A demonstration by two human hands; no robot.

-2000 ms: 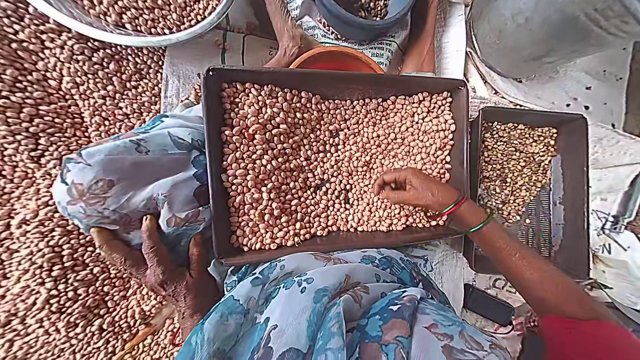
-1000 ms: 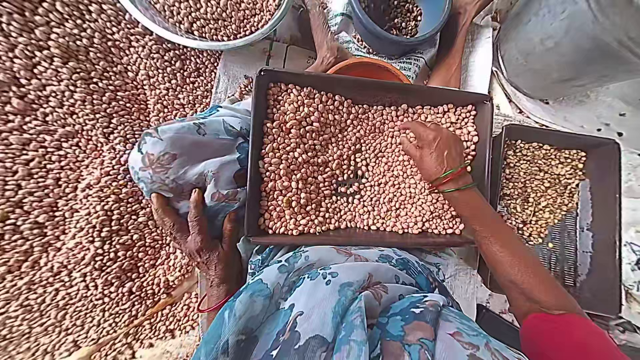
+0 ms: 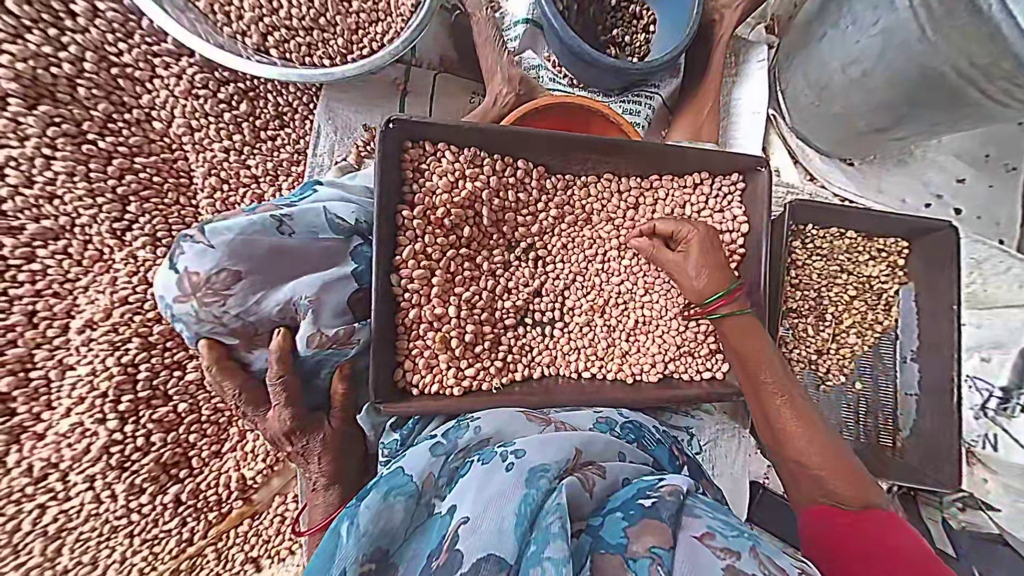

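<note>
A dark rectangular tray point(image 3: 576, 150) of shelled peanuts point(image 3: 480, 272) lies at the centre, over my lap. My right hand point(image 3: 684, 252), with green and red bangles at the wrist, is over the right half of the peanuts, thumb and fingertips drawn together; whether a kernel is between them cannot be told. My left hand point(image 3: 292, 408) rests with spread fingers on my cloth-covered knee point(image 3: 264, 280), left of the tray, and holds nothing. To the right stands a second dark tray point(image 3: 932, 344) with a slotted bottom, holding smaller, browner kernels point(image 3: 840, 296).
A large heap of peanuts point(image 3: 120, 280) covers the left side. At the top are a metal basin point(image 3: 320, 74) of peanuts, a blue tub point(image 3: 616, 76) with darker kernels, an orange bowl point(image 3: 572, 116) and another person's bare feet point(image 3: 508, 88). A large grey metal container point(image 3: 896, 72) stands upper right.
My right hand has moved down and slightly left over the peanuts since one second ago, its fingertips now drawn together. My left hand stays on the knee.
</note>
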